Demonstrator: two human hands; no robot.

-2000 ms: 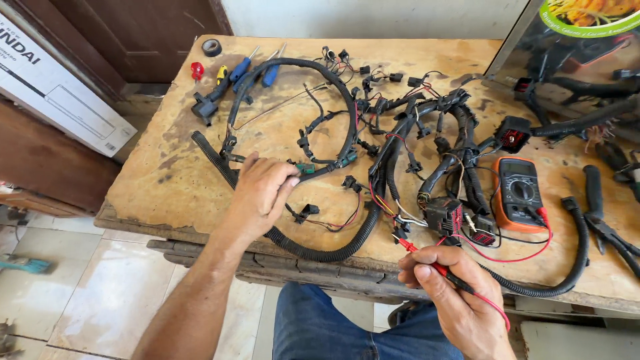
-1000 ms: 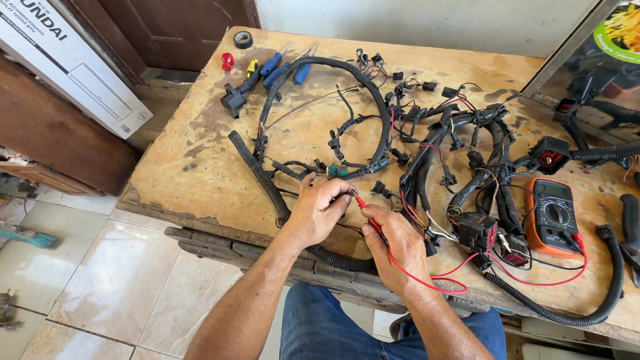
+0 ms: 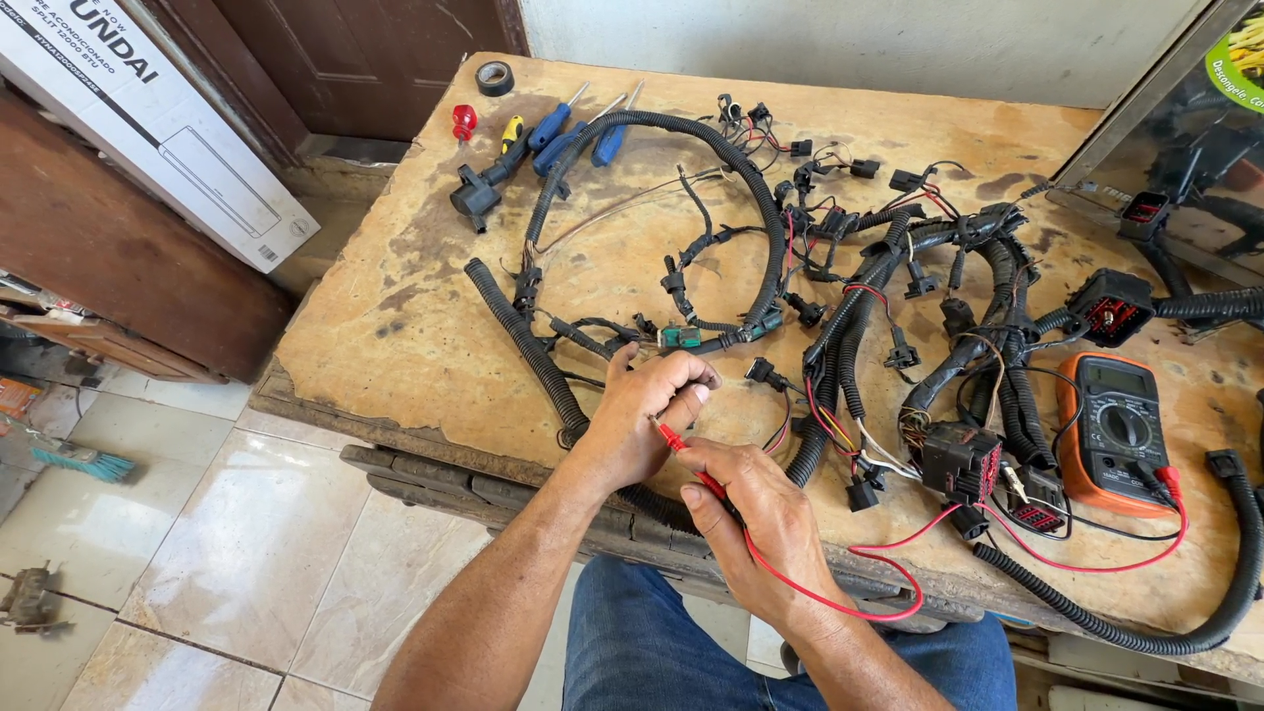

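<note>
My right hand [image 3: 755, 513] grips a red multimeter probe [image 3: 691, 459], its tip pointing at the palm side of my left hand [image 3: 647, 415]. The left fingers are curled above the near part of the wiring harness; whether they pinch anything is hidden. Just beyond them is a green connector [image 3: 681, 337] on the harness. The black corrugated conduit [image 3: 528, 346] runs beneath my left wrist. At the right an orange-cased digital multimeter [image 3: 1121, 430] lies face up, a red lead running from it. A large black connector block [image 3: 958, 462] lies between it and my right hand.
Blue-handled screwdrivers [image 3: 610, 146], a roll of black tape [image 3: 495, 78], a red-handled tool [image 3: 464, 121] and a black sensor-like part [image 3: 477, 197] lie at the back left. A metal-framed panel [image 3: 1136, 99] stands at the back right. The worn wooden table edge [image 3: 415, 434] runs before my legs.
My right hand and the probe have moved left from near the connector block to my left hand. The left hand was over the harness two seconds ago and has shifted right, its fingers now curled.
</note>
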